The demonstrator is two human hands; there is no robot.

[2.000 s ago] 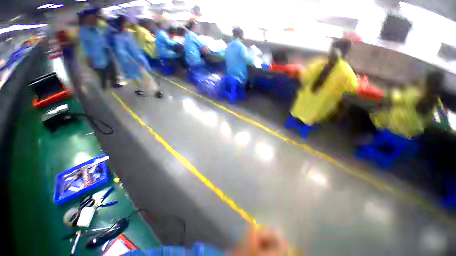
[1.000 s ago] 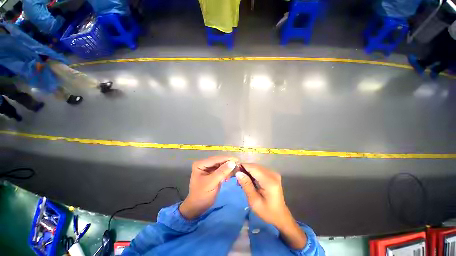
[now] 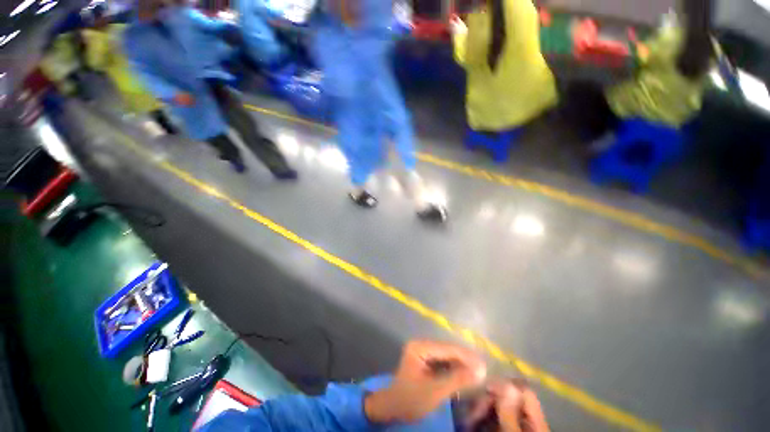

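Observation:
My left hand point(image 3: 435, 378) is low in the picture, right of centre, bare, with its fingers curled and a blue sleeve behind it. My right hand point(image 3: 511, 407) is beside it to the right, blurred and cut off by the bottom edge. The fingertips of both hands are close together. A small dark spot shows at my left fingers; blur hides whether it is a held item or a shadow.
The green bench point(image 3: 80, 278) on the left bears a blue parts box point(image 3: 137, 310), a blue-handled tool point(image 3: 185, 332), a thick black-handled tool point(image 3: 201, 384) with a cord and a red tray point(image 3: 236, 392). Two people in blue point(image 3: 359, 93) are on the walkway. Seated workers line the far side.
The view has swung left along the aisle, and my hands now appear lower and further right. The people in blue on the walkway are now nearer the middle of the picture.

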